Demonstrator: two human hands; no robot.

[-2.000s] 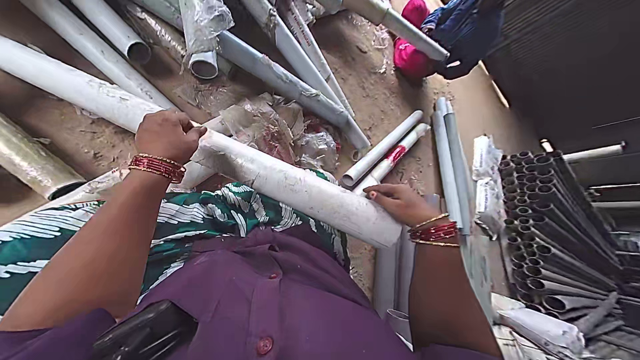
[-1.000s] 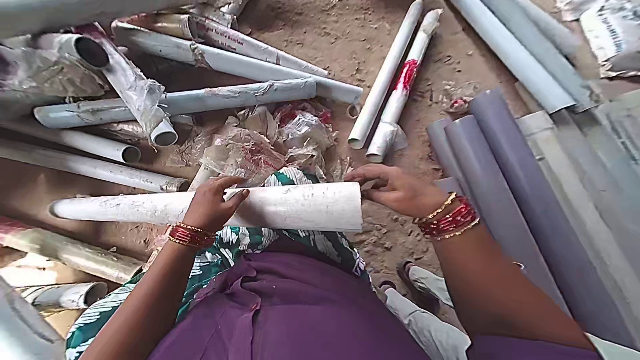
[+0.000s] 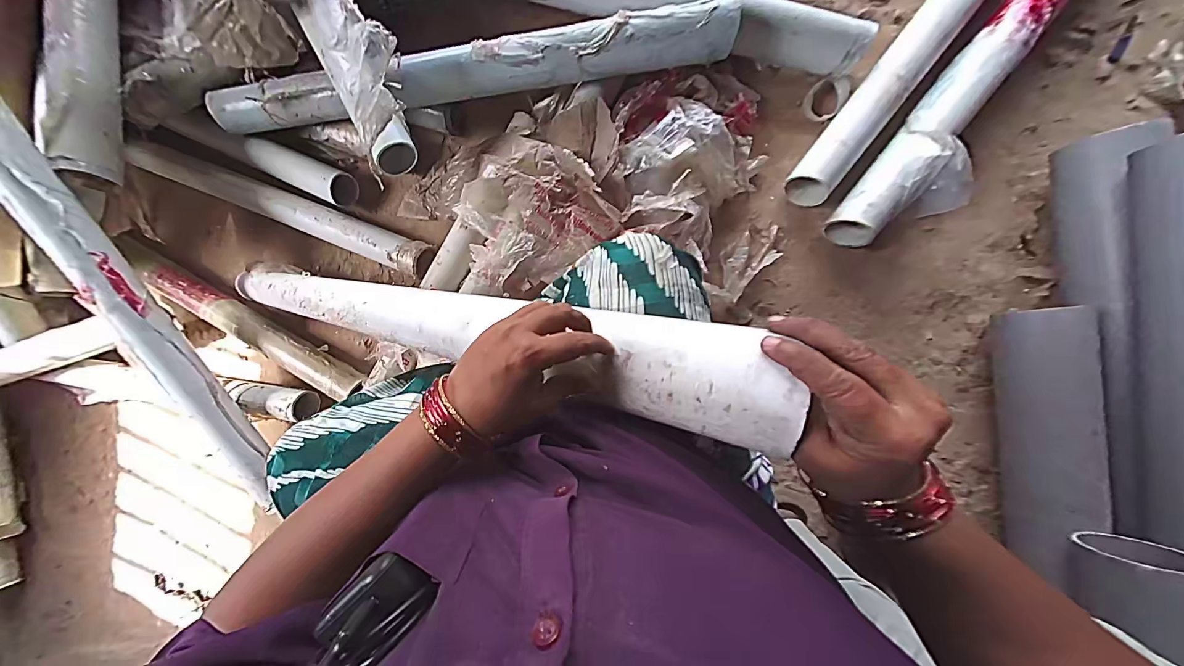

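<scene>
A long white plastic pipe (image 3: 708,375) lies across my lap, its near end at the right and its far end at the left, with dark smudges on its surface. My left hand (image 3: 527,370) rests on the pipe around its middle, fingers curled over the top edge. At the right end, my right hand (image 3: 860,407) grips the rim, thumb and fingers on the upper side. Part of each palm is hidden. Red and gold bangles circle both wrists.
Crumpled plastic wrapping (image 3: 555,199) lies beyond my knees. Two white pipes (image 3: 879,102) rest on the dirt floor at upper right, grey pipes (image 3: 1054,416) at the right. More pipes, some wrapped, are scattered at upper left, and a wrapped length (image 3: 120,287) slants across the left.
The held pipe's right end was farther down and right two seconds ago, with my hands wider apart. Since one second ago, the pipe has tilted down toward the right. The view has swung considerably.
</scene>
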